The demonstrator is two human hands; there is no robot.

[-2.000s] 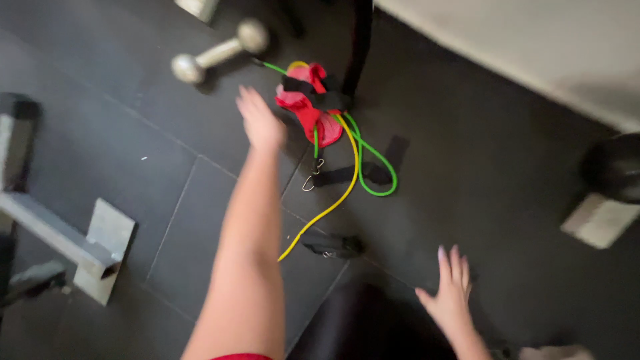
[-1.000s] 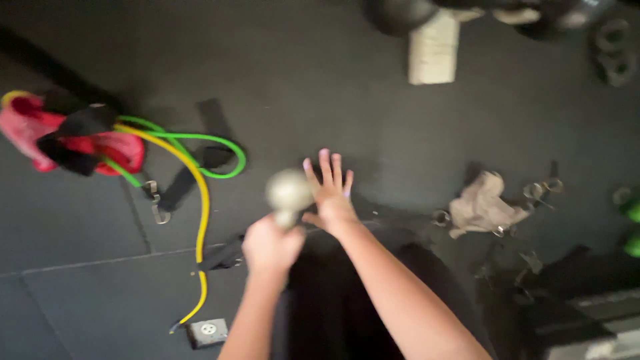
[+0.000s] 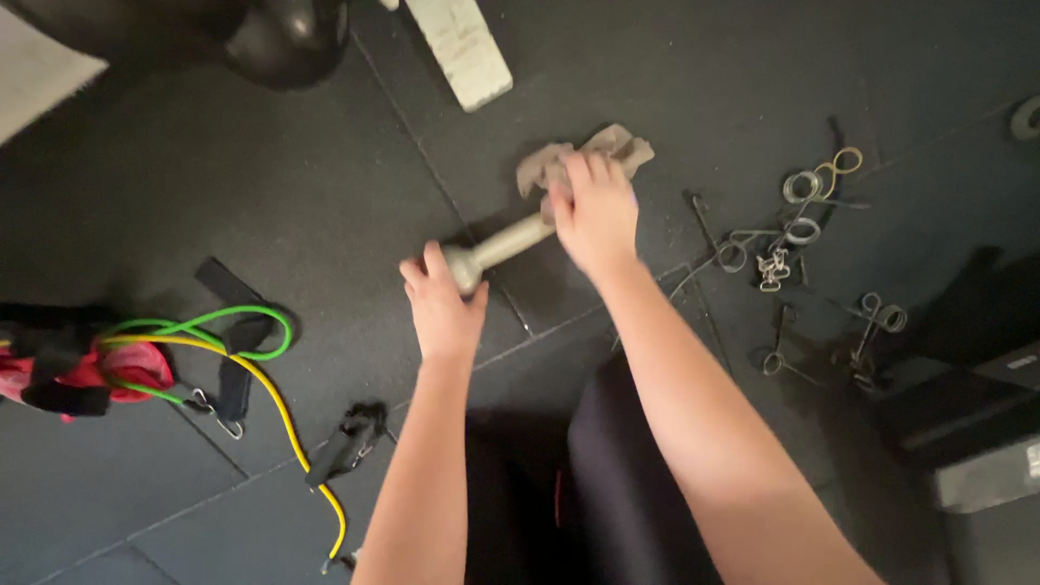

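Observation:
A small pale dumbbell (image 3: 513, 243) lies slantwise between my two hands, over the dark floor. My left hand (image 3: 443, 305) is closed around its near-left head, with the fingers over the top. At the other end my right hand (image 3: 597, 207) presses a crumpled beige cloth (image 3: 619, 149) against the dumbbell, and the far head is hidden under the hand and cloth. The right fingers are bent over the cloth.
Metal spring collars (image 3: 803, 187) and clips lie scattered at right. On the left are a red item (image 3: 138, 370) with black straps, a green tube (image 3: 268, 310), a yellow resistance tube (image 3: 280, 402) and a carabiner (image 3: 219, 416). A pale block (image 3: 463, 53) stands at the top.
One second ago my left hand held the dumbbell upright beside my spread right hand, and the cloth lay apart on the floor at right. Now the right hand holds the cloth on the dumbbell. The view has shifted.

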